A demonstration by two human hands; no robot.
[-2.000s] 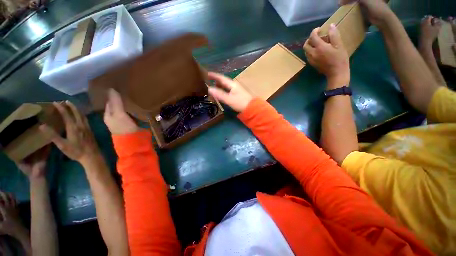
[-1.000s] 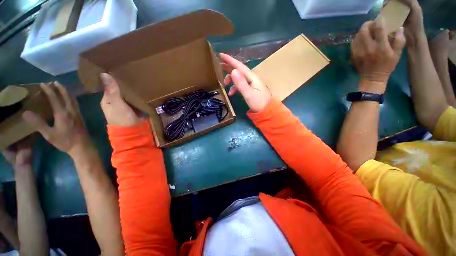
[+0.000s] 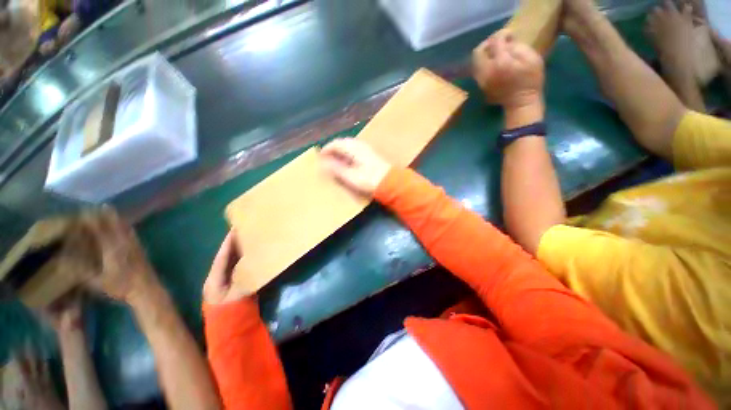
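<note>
A brown mailer box [image 3: 296, 212] lies closed, lid up, on the green bench in front of me. My left hand [image 3: 224, 268] holds its left end, with the thumb along the edge and the fingers partly hidden. My right hand [image 3: 353, 166] lies on the lid near its right end, slightly blurred; whether it grips the box cannot be told. A second closed mailer box [image 3: 417, 116] lies just beyond my right hand, close against the first. The contents of both boxes are hidden.
A white tray [image 3: 140, 164] with a narrow brown box stands on the belt at upper left; another white tray [image 3: 441, 28] is at the top. On the left, a person's hands hold an open box [image 3: 48, 260]. On the right, a person in yellow sleeves holds a brown box [image 3: 535, 24].
The box's lid has swung down, covering the black cables seen inside before. My right hand has moved from beside the box onto its lid. The view has shifted.
</note>
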